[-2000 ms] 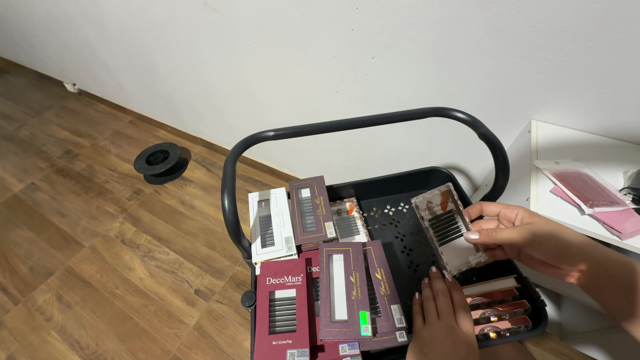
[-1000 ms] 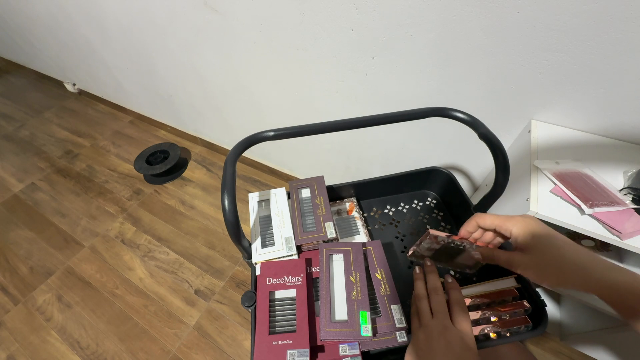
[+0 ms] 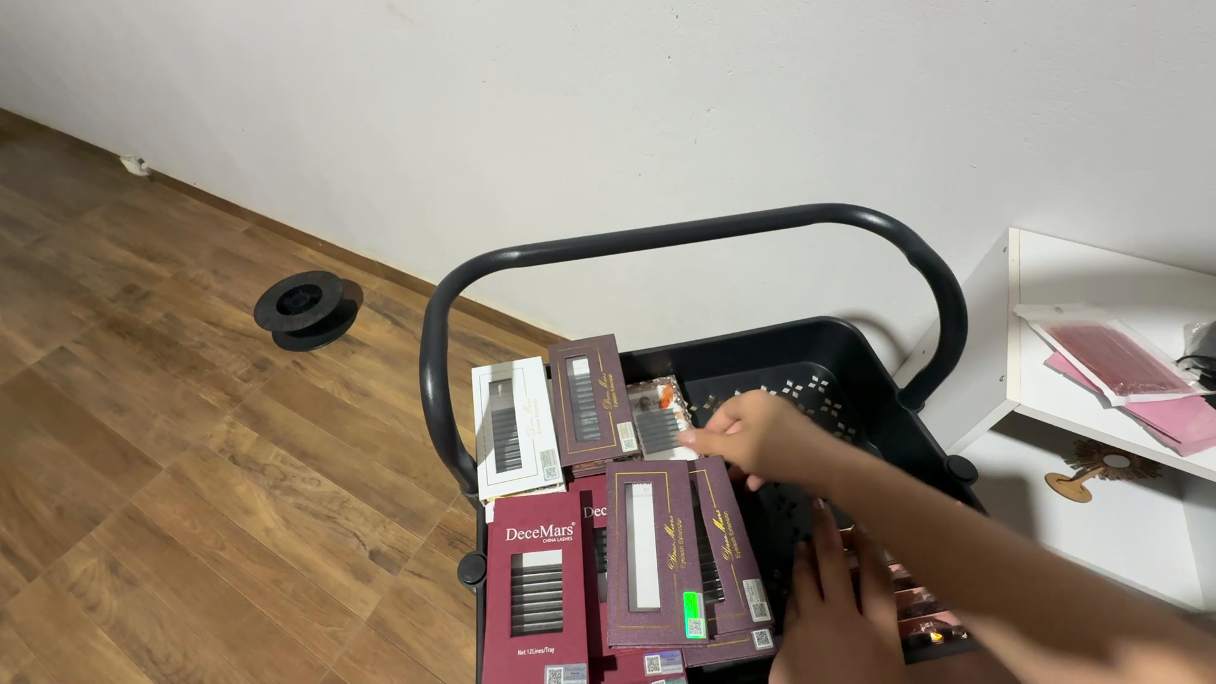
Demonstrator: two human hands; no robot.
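A black plastic trolley tray (image 3: 807, 332) holds eyelash-extension boxes. My right hand (image 3: 755, 432) reaches across it, thumb and fingers at the edge of a patterned lash box with a clear window (image 3: 658, 418); whether it grips the box I cannot tell. My left hand (image 3: 841, 608) rests low in the tray, beside small boxes at the right (image 3: 921, 608) that it partly hides; its grip is not clear. On the left side lie a white lash box (image 3: 521, 427), a dark purple lash box (image 3: 591, 401), red DeceMars boxes (image 3: 539, 589) and more purple boxes (image 3: 651, 551).
The trolley's black tubular handle (image 3: 684, 228) arches above the tray near the white wall. A black spool (image 3: 304, 309) lies on the wood-look floor. At the right, a white shelf unit (image 3: 1073, 275) holds pink packets (image 3: 1121, 361) and a wooden ornament with a round centre (image 3: 1102, 465).
My right hand has moved left across the tray to the patterned box beside the purple one. The lash box it held earlier over the right side no longer shows there.
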